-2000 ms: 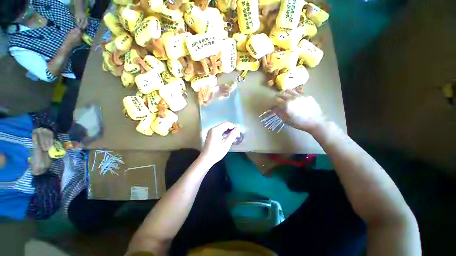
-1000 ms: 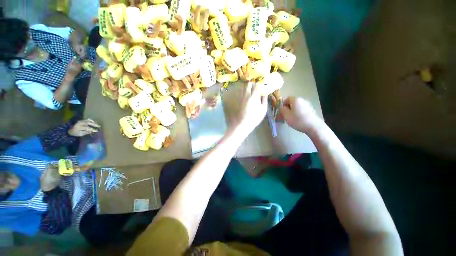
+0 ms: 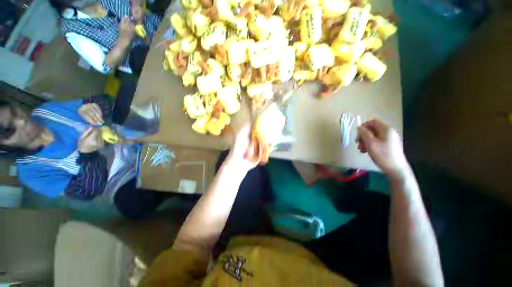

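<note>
My left hand (image 3: 245,147) is shut on a yellow plush toy (image 3: 269,126) with orange-brown limbs, over the near table edge. Glare hides whether a clear bag covers the toy. A stack of clear bags (image 3: 285,138) lies partly behind the toy. My right hand (image 3: 379,142) is just right of a fan of white twist ties (image 3: 347,130). Its fingertips are pinched on what looks like one white twist tie (image 3: 359,120); the rest of the tie is hidden or blurred.
A large heap of yellow plush toys (image 3: 264,50) covers the table's (image 3: 320,151) far side. A shallow cardboard tray (image 3: 168,178) with white ties is at the left. Two people sit at the left, each handling a yellow toy. A green stool (image 3: 297,221) is below the table edge.
My left hand has moved from the toys by the ties to the near left, now with a toy in it. My right hand is now at the right side of the ties. The camera view has shifted.
</note>
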